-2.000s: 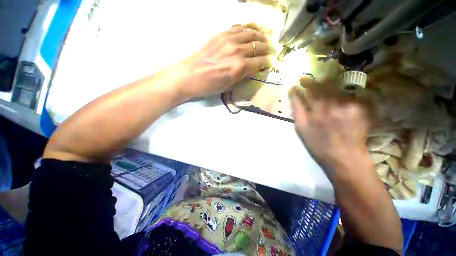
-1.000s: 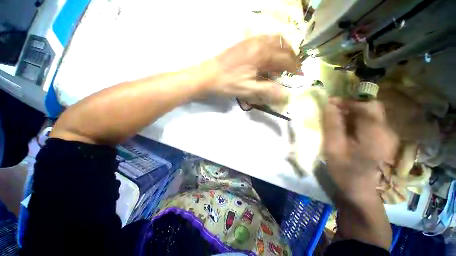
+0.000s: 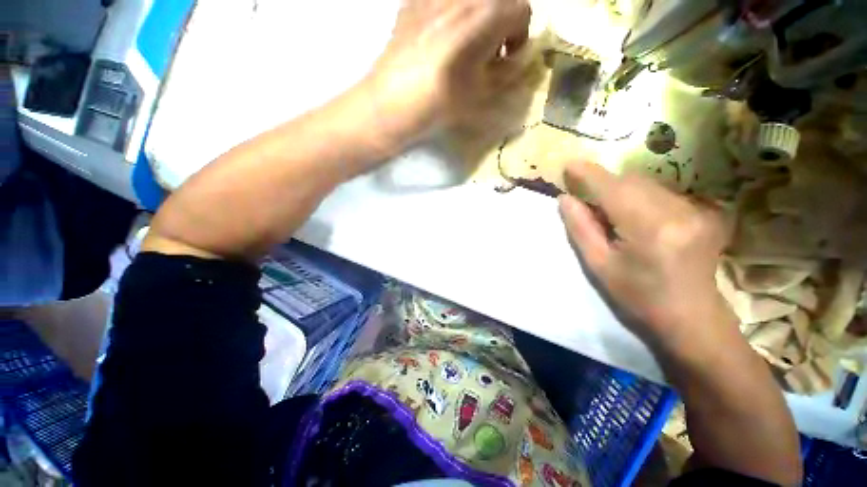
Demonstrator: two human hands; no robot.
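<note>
The cream machine bed [image 3: 537, 152] shows dark worn spots, a dark grey slide plate [image 3: 572, 90] left of the needle area and a thin dark wire loop at its near left corner. No fabric shows on this plate. My left hand [image 3: 456, 71] is bare, slightly blurred and curled, left of the slide plate; its fingertips are partly hidden and no held piece shows clearly. My right hand [image 3: 651, 243] is over the bed's near right edge, thumb and forefinger close together, other fingers curled under. I see nothing between them, but the palm is hidden.
The grey machine head [image 3: 694, 38] fills the upper right, with a white ribbed knob [image 3: 778, 141] below. Crumpled beige pieces [image 3: 775, 295] lie at right. Pale fabric [image 3: 570, 17] shows beyond the slide plate. A blue basket [image 3: 618, 418] stands below the white table [image 3: 456, 247].
My left hand has moved up and away from the needle area, uncovering the slide plate. The blurred pale fabric beside my right hand no longer shows there. The view has shifted.
</note>
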